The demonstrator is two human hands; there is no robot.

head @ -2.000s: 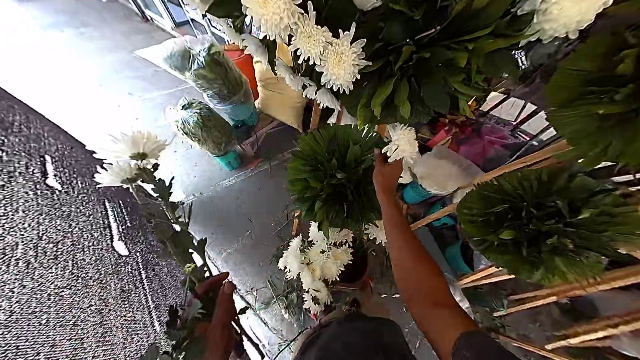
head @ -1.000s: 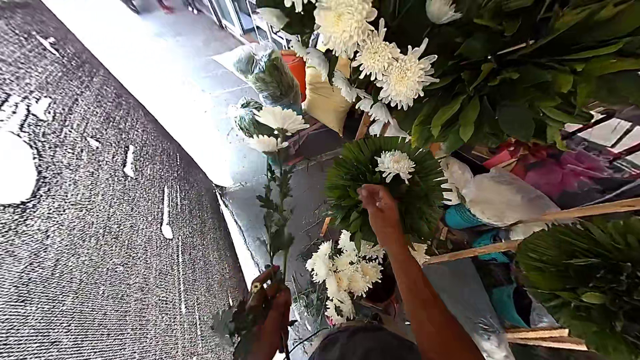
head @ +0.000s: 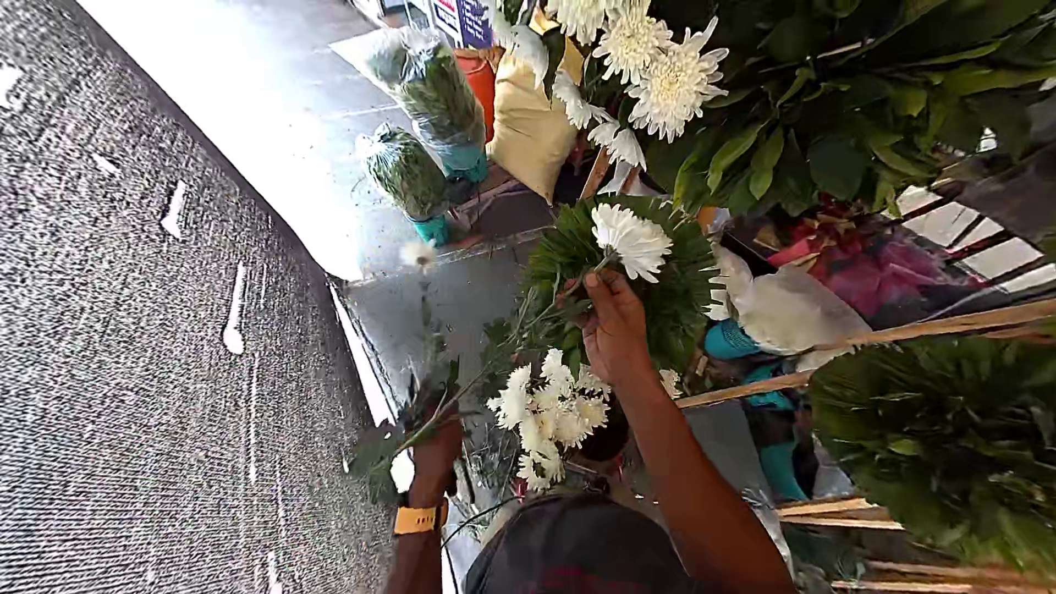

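My right hand [head: 612, 323] pinches the stem of a white chrysanthemum [head: 632, 241] just under its bloom. Behind that bloom is a round green foliage arrangement [head: 689, 305]. From the bloom, the long leafy stem [head: 487, 369] slants down to my left hand [head: 437, 445], which is closed around its lower part and wears an orange-banded watch [head: 419, 519]. A second, blurred white flower [head: 418, 254] rises above my left hand. Between the hands and lower down stands a cluster of white chrysanthemums [head: 554, 417].
Large foliage with white chrysanthemums [head: 678, 82] hangs over the top. Wooden poles [head: 874, 337] and another round foliage arrangement [head: 940, 445] are at the right. Plastic-wrapped greenery [head: 406, 172] stands on the grey floor beyond. A grey textured surface [head: 181, 346] fills the left.
The right hand has gone from the round foliage to holding a chrysanthemum just below its bloom. The stem at the left hand, upright before, now slants across toward the right hand.
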